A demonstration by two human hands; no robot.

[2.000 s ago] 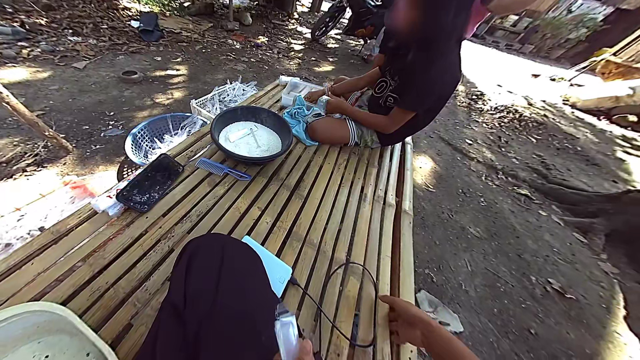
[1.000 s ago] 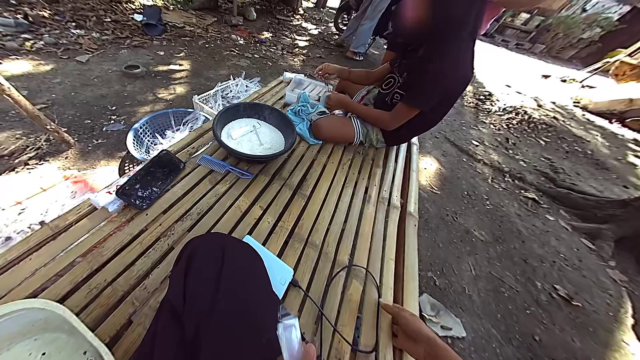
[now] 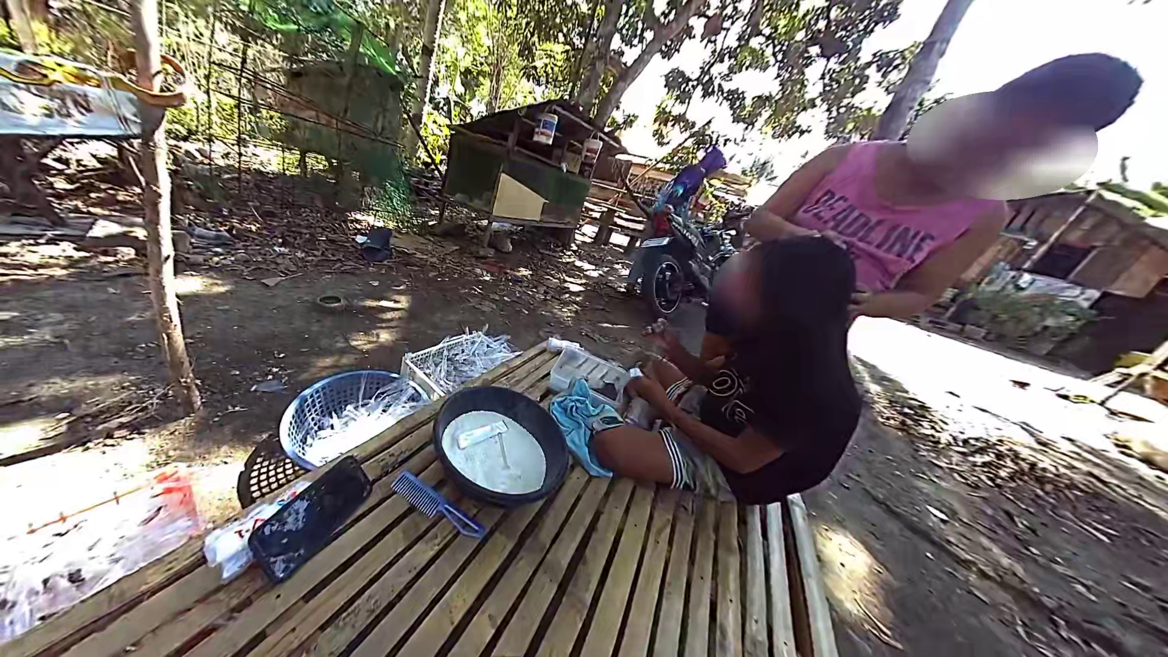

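Observation:
Neither my left hand nor my right hand shows in the head view now. On the bamboo slat bench (image 3: 584, 566) a black basin (image 3: 444, 429) holds white powder (image 3: 511, 456) with a small packet and a thin stick lying on it. A blue comb (image 3: 436, 505) lies beside the basin, and a black phone or tray (image 3: 310, 518) with white specks rests near the left edge. Past the basin, a light blue cloth (image 3: 584, 429) lies against the leg of a seated person in black (image 3: 785, 383), whose hands are over a clear plastic container (image 3: 589, 370).
A blue basket (image 3: 306, 415) and a white crate (image 3: 424, 372) of clear plastic pieces stand beyond the bench's left edge. A person in a pink top (image 3: 876, 219) stands behind the seated one. A thin wooden post (image 3: 157, 219) rises at left; a motorcycle (image 3: 671, 265) is parked behind.
The view has swung up, leaving my hands, the blue flat item and the black cable out of frame. A hand was earlier near the cable, another on a clipper-like device.

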